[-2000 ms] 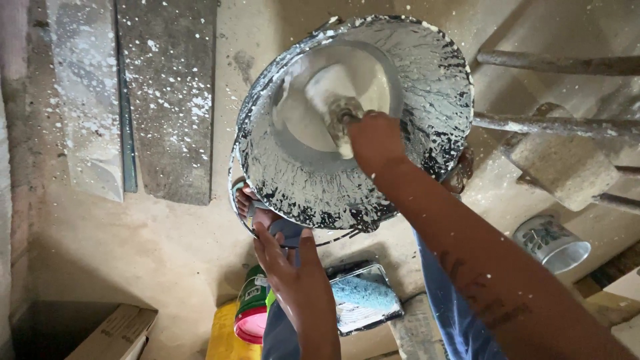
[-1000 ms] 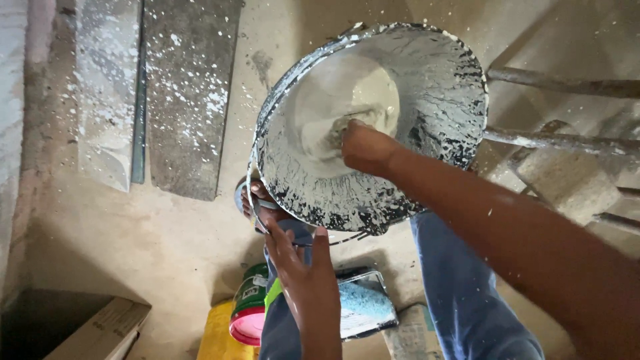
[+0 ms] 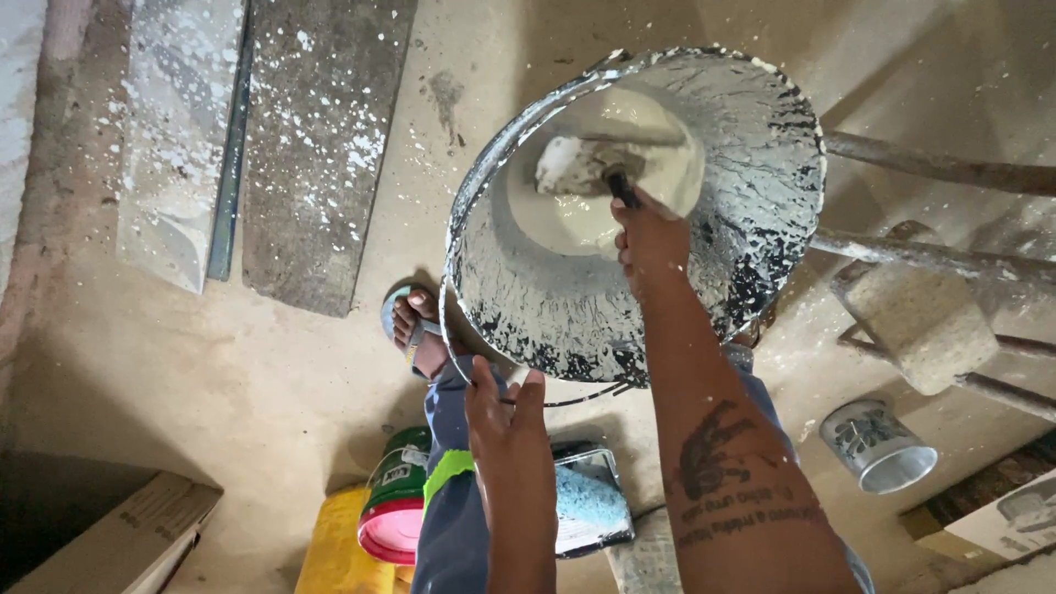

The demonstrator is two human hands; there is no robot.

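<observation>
A large black bucket, crusted with pale splatter, stands tilted in view with creamy white paint or compound inside. My right hand reaches over its near rim and grips the dark handle of a brush, whose wide head, coated white, lies over the liquid; the brush type is partly hidden by the coating. My left hand is at the near left of the bucket, with its thumb and fingers closed on the thin wire bail.
Splattered boards lie at the left. Near my legs are a green-and-red bucket, a yellow container and a paint tray with a blue roller. A metal cup, wooden poles and cardboard boxes lie around.
The brush head, low in the liquid and barely visible a second ago, now shows above its surface towards the left of the bucket. My left hand stays at the bail.
</observation>
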